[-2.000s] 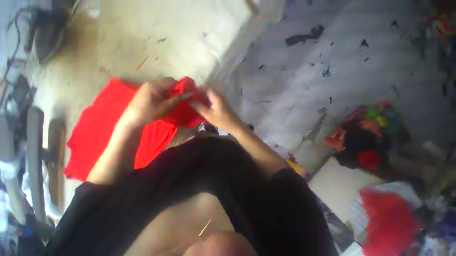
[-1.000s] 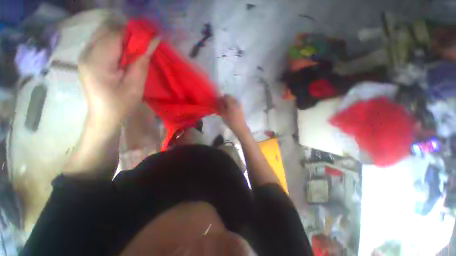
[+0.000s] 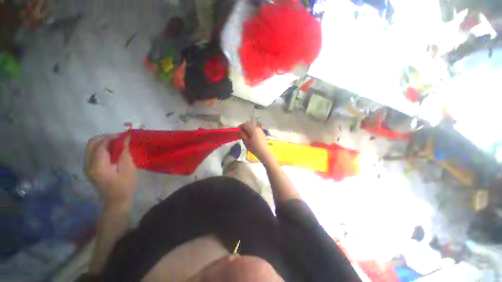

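A red fabric garment piece (image 3: 179, 148) is stretched in the air between my two hands, above the floor in front of my body. My left hand (image 3: 113, 168) grips its wide end at the left, with the thumb in front of the cloth. My right hand (image 3: 252, 135) holds its narrow end at the centre. The lower edge of the piece hangs down a little in the middle. Finger details are blurred.
Red tulle (image 3: 280, 41) lies on a white surface at the top. A dark and coloured cloth pile (image 3: 206, 71) is beside it. A glaring white table (image 3: 374, 60) is at the upper right. A yellow-orange strip (image 3: 300, 155) lies right of my right hand.
The view has turned from the pressing table towards the tulle and white table. My left hand has come down, and the red piece is now stretched nearly level between both hands.
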